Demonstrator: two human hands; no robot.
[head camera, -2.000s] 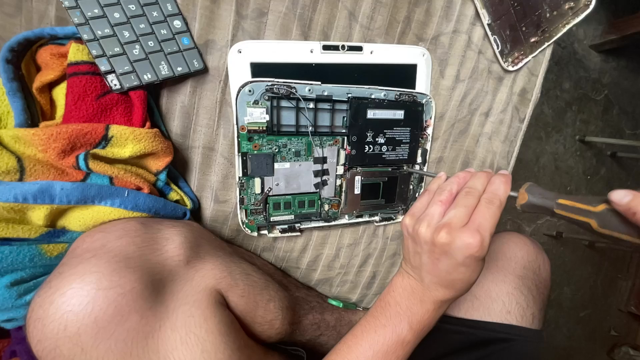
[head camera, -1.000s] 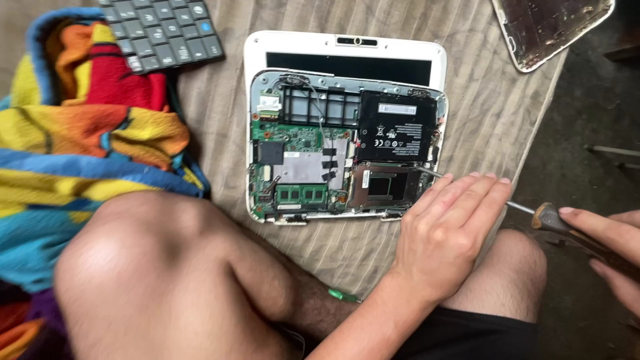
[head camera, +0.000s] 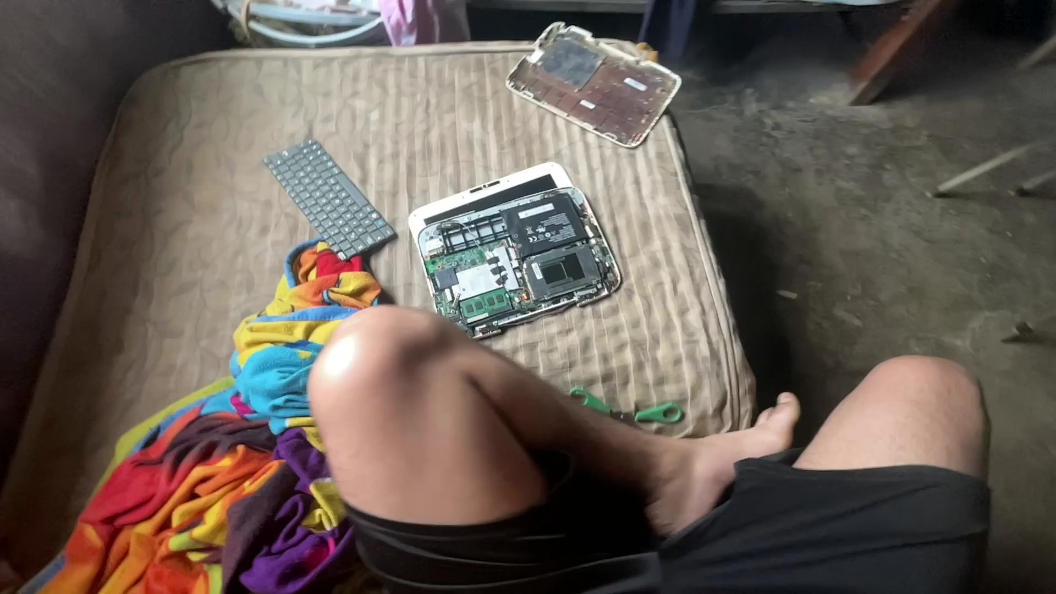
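Neither of my hands shows in the head view now, and no screwdriver is visible. An opened white laptop (head camera: 561, 285) lies on the mattress in front of my bent knee, with its insides facing up. It holds a black battery pack (head camera: 544, 227) at the upper right, a metal-framed drive (head camera: 563, 274) below that, and a green memory module (head camera: 487, 304) at the lower left. A loose dark keyboard (head camera: 330, 198) rests to the left of the laptop. Farther back at the right lies a detached cover panel (head camera: 606, 95), inner side up.
A striped mattress (head camera: 206, 165) bears everything. A colourful blanket (head camera: 280, 379) is bunched at the left. Green-handled scissors (head camera: 658, 412) lie partly behind my shin. The dark floor (head camera: 841, 247) borders the mattress's right edge, with furniture legs (head camera: 982, 169) beyond.
Both hands and the screwdriver, earlier at the laptop's right side, have gone out of view. The view has shifted widely and now takes in more of the mattress and floor.
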